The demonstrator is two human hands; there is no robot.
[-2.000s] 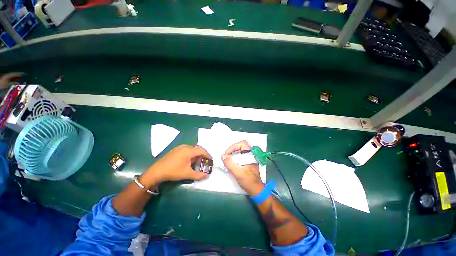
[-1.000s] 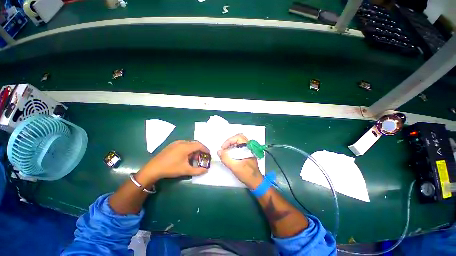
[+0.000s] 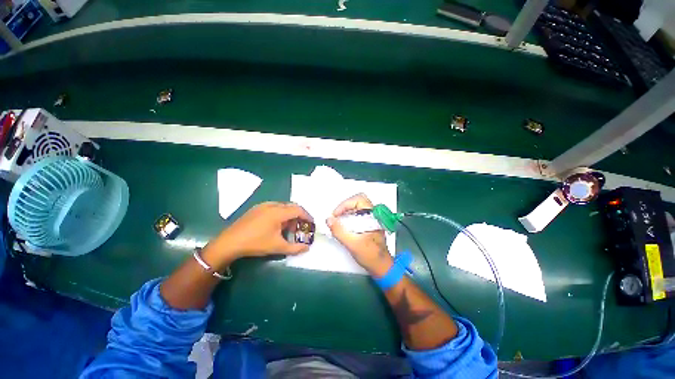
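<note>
My left hand [image 3: 259,231] is shut on a small dark module [image 3: 302,232] with copper and silver glints, held between thumb and fingers over the left part of a white paper sheet [image 3: 329,259]. My right hand [image 3: 361,238] holds a white dispensing syringe or pen [image 3: 358,220] with a green end, like a pencil, over the sheet's right part. Its tip is hidden by my fingers; a gap shows between my hands. A clear hose [image 3: 481,255] and a thin black cable run from the green end. Another module [image 3: 166,226] lies on the bench at left.
A light blue ribbed basket or fan cage [image 3: 66,207] and a white metal box [image 3: 50,144] stand at left. White paper pieces lie at left [image 3: 237,191] and right [image 3: 499,259]. A black controller [image 3: 642,244] and white-handled device [image 3: 545,211] are at right. Modules [image 3: 459,123] sit beyond the white rail.
The modules beyond the rail have shifted left. The whole view has shifted slightly. Both hands keep their holds and stay nearly in place over the sheet.
</note>
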